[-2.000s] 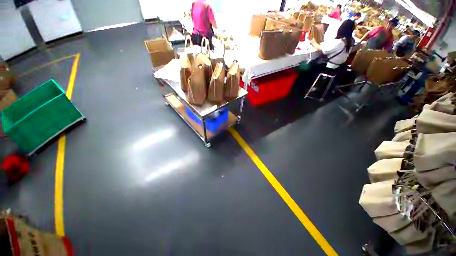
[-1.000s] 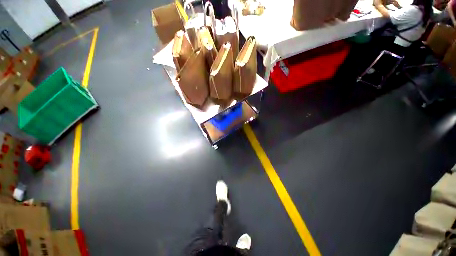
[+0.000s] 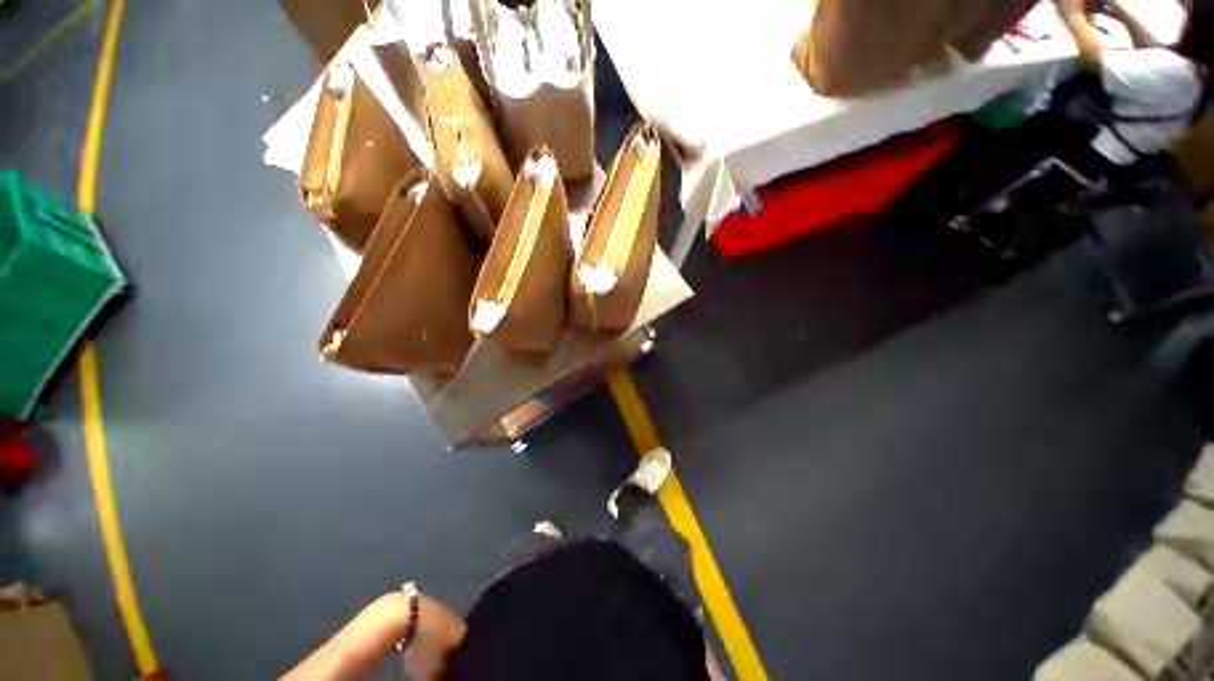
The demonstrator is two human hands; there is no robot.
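Observation:
Several brown handbags [image 3: 519,273] stand upright, narrow tops up, on a flat-shelf trolley [image 3: 466,399] in front of me. Their top edges show lighter strips with white bits at the ends. Behind them stands a brown bag with white handles and white stuffing [image 3: 539,67]. My left hand [image 3: 433,641] is low at the bottom, below the trolley and apart from the bags, with a beaded bracelet at the wrist. It is partly hidden by my dark clothing, so its fingers cannot be made out. My right hand is not in view; only a sliver of skin shows beside the clothing.
A white-covered table [image 3: 852,127] stands right of the trolley, with a red bin [image 3: 839,193] beneath and a person's arm at its far end. A green crate [image 3: 47,286] is at left. Pale bags [image 3: 1145,619] are at lower right. A carton [image 3: 40,639] is at lower left.
The trolley and bags appear larger and closer as I have moved forward. My left hand and wrist have come into view at the bottom. The green crate has shifted toward the left edge.

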